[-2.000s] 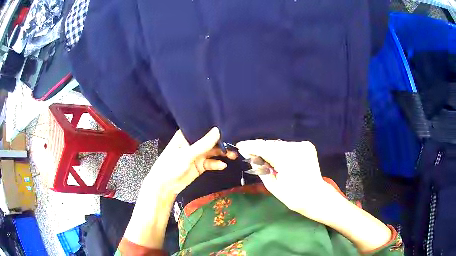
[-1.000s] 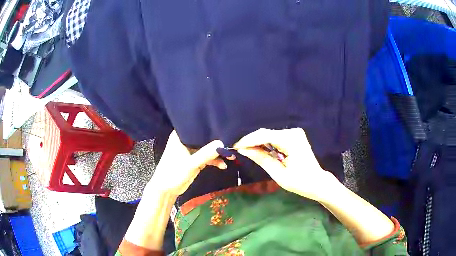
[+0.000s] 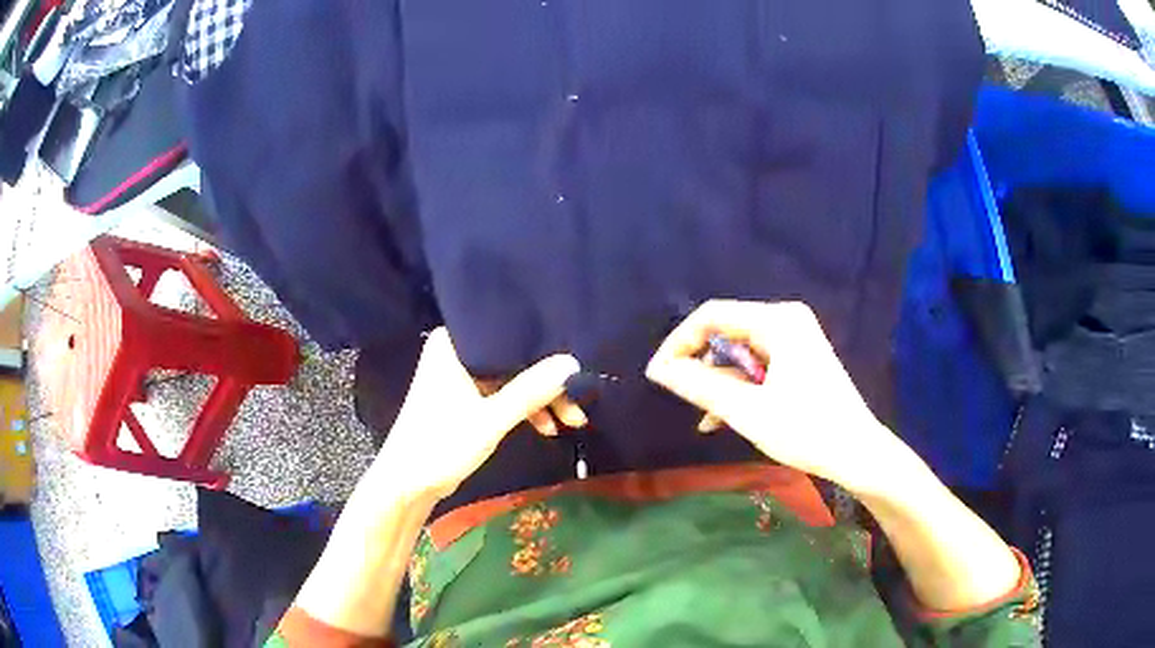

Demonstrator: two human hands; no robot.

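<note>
A navy garment (image 3: 659, 190) with several tiny white marks lies spread in front of me, with a checked patch at its upper left. My left hand (image 3: 475, 418) pinches the garment's lower edge between thumb and fingers. My right hand (image 3: 760, 380) is a little to the right, thumb and index finger pinched together. A short, thin bright line, apparently the needle (image 3: 608, 376), shows between the hands. Thread snips (image 3: 737, 357) with reddish parts sit in my right palm. Any button or thread is too small to make out.
A red plastic stool (image 3: 165, 355) stands at the left on the speckled floor. A blue crate (image 3: 956, 253) with dark garments is at the right. A crumpled clear plastic bag (image 3: 120, 38) and dark cloth with a red edge (image 3: 133, 177) are at the upper left.
My right hand has moved right, away from my left hand, after being close to it. My left hand still pinches the garment edge. The view has shifted slightly.
</note>
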